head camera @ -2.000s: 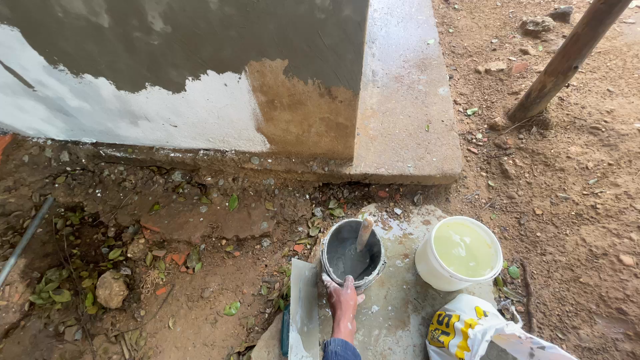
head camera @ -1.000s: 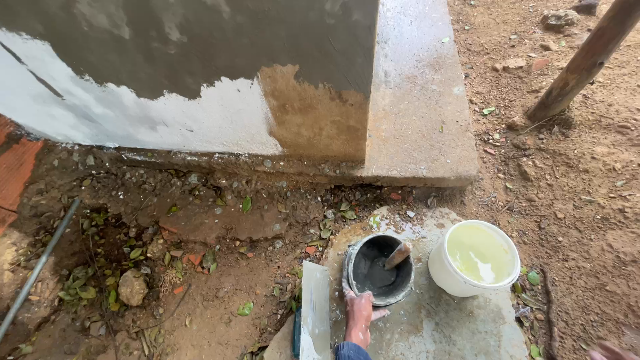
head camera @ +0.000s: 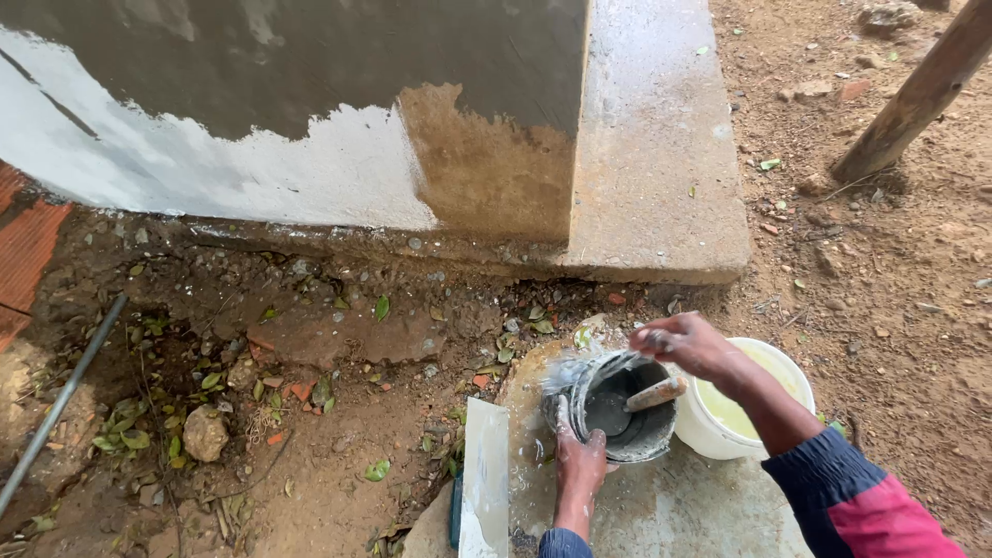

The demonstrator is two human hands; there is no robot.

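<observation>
My left hand grips the near left side of a grey-stained bucket, which leans on a flat slab. Grey material lies inside, and a wooden tool handle rests up against the right inner wall. My right hand, fingers curled, is over the bucket's far rim. A blurred whitish streak, perhaps splashing water, runs along the far left side of the bucket; whether my right hand holds anything is unclear. A white bucket of pale yellow-green liquid stands at the right, partly behind my right forearm.
A flat pale blade or board lies left of the bucket on the slab. Beyond are a partly grey-coated wall and a concrete ledge. A metal pipe, a stone and a wooden post stand or lie around.
My right hand has come in from the lower right to the bucket's far rim. The bucket now tilts more, and the whitish streak has appeared beside it. My left hand stays on the bucket.
</observation>
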